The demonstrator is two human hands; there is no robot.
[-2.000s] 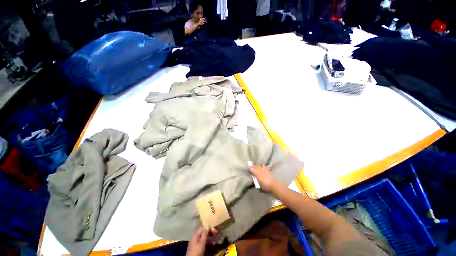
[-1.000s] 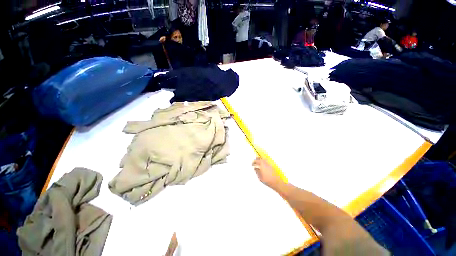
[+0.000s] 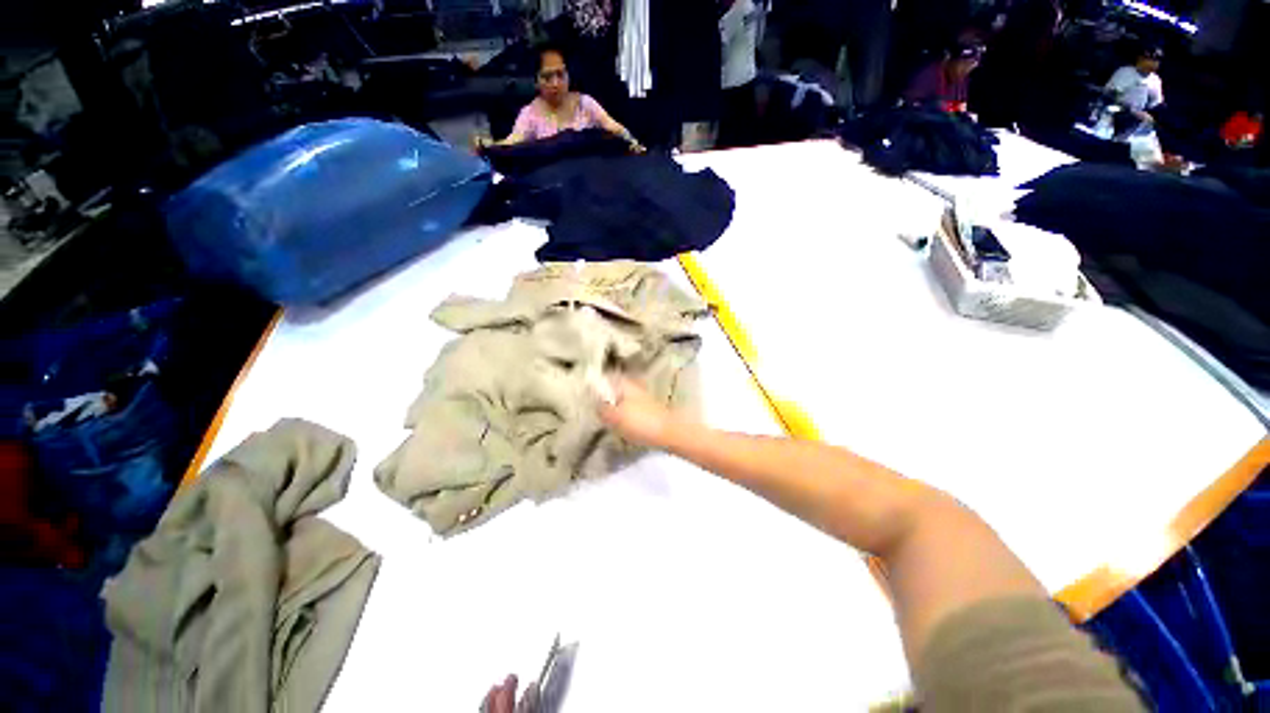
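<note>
A heap of beige jacket pieces [image 3: 481, 397] lies mid-table. My right hand [image 3: 634, 414] reaches in from the right, its fingers on the heap's right side, closed on a fold of cloth. A small whitish streak shows at the fingertips; whether it is the marker is unclear. My left hand [image 3: 510, 695] is at the bottom edge, partly cut off, with the card template [image 3: 556, 674] at its fingers, seen nearly edge-on. A separate darker beige jacket [image 3: 244, 571] lies at the left table edge.
A blue plastic-wrapped bundle [image 3: 334, 202] is at the far left. Dark garments [image 3: 641, 202] lie beyond the heap, with a person behind them. A white basket [image 3: 1014, 286] with small items stands at the right. Blue crates [image 3: 1163, 634] are below the near right edge. Other people are farther back.
The jacket body spread before me two seconds ago is gone from the near table. My right hand has moved from the bare table onto the heap, whose right side has changed shape.
</note>
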